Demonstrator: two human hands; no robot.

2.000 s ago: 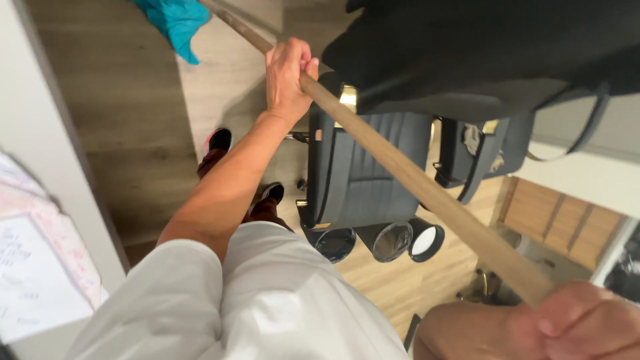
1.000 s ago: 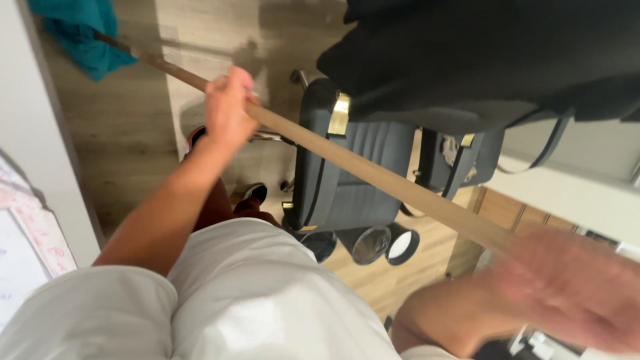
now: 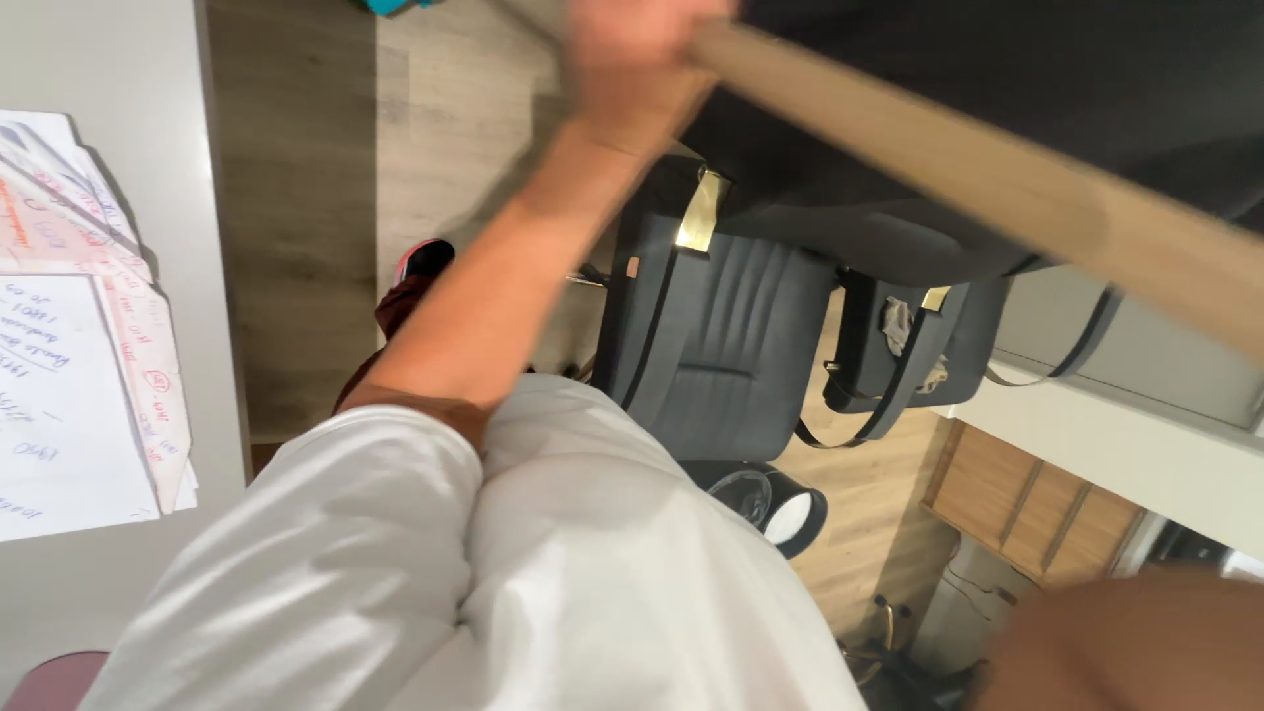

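My left hand [image 3: 642, 35] is at the top of the head view, blurred, closed around a long wooden pole [image 3: 948, 168]. The pole runs from there down to the right edge. Its far part is mostly hidden past my hand. A bit of teal cloth [image 3: 395, 4] shows at the top edge, left of my hand. At the lower right is a blurred part of my right arm [image 3: 1136, 647]; my right hand is out of view. Beneath the pole is a dark padded chair [image 3: 741, 346] with gold-coloured metal brackets.
A light tabletop [image 3: 178, 59] at the left bears handwritten papers [image 3: 69, 395]. A second dark chair [image 3: 859, 346] holds crumpled cloth. Black round containers [image 3: 795, 518] stand below the first chair. Large black material [image 3: 938, 89] spans the upper right, with wooden drawers [image 3: 1027, 494] lower right.
The view has shifted, with more of the papers showing. My left hand has gone to the top edge, still on the pole. My right hand has left the view, and most of the teal cloth has too.
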